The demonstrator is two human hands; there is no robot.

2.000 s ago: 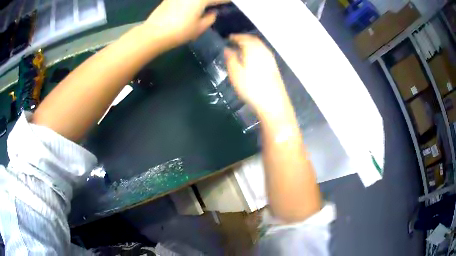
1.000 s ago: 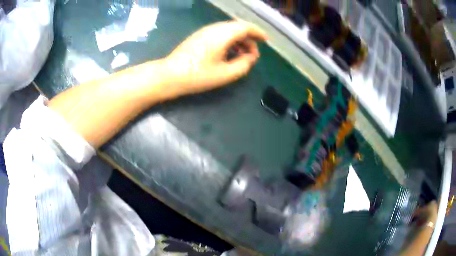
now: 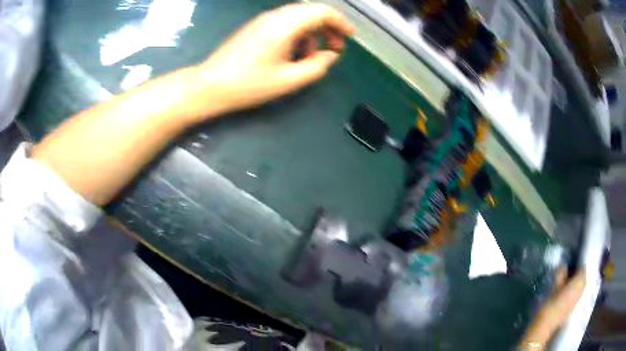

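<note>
My left hand [image 3: 302, 48] is over the green mat at the upper left, fingers loosely curled, with no object visible in it. My right hand [image 3: 557, 308], partly cut off at the lower right, is against the long white board [image 3: 592, 253]; its grip is unclear. A single black display module [image 3: 368, 127] lies at centre. Beside it an overlapping module stack [image 3: 439, 178] shows teal edges and orange cables. A blurred dark grey jig [image 3: 343, 267] lies near the bench's front edge, with shiny crumpled waste film [image 3: 414, 295] at its right.
A white triangle [image 3: 486, 250] lies right of the stack. A white blister tray [image 3: 515, 89] with dark modules stands behind the pale bench strip [image 3: 412, 77]. Shiny clear film [image 3: 539, 264] lies near my right hand. Bright white patches show at the upper left.
The view has swung towards the stack and jig since the oldest frame. Since the middle frame, my right hand shows more clearly beside the white board, and my left hand appears slightly higher and further left.
</note>
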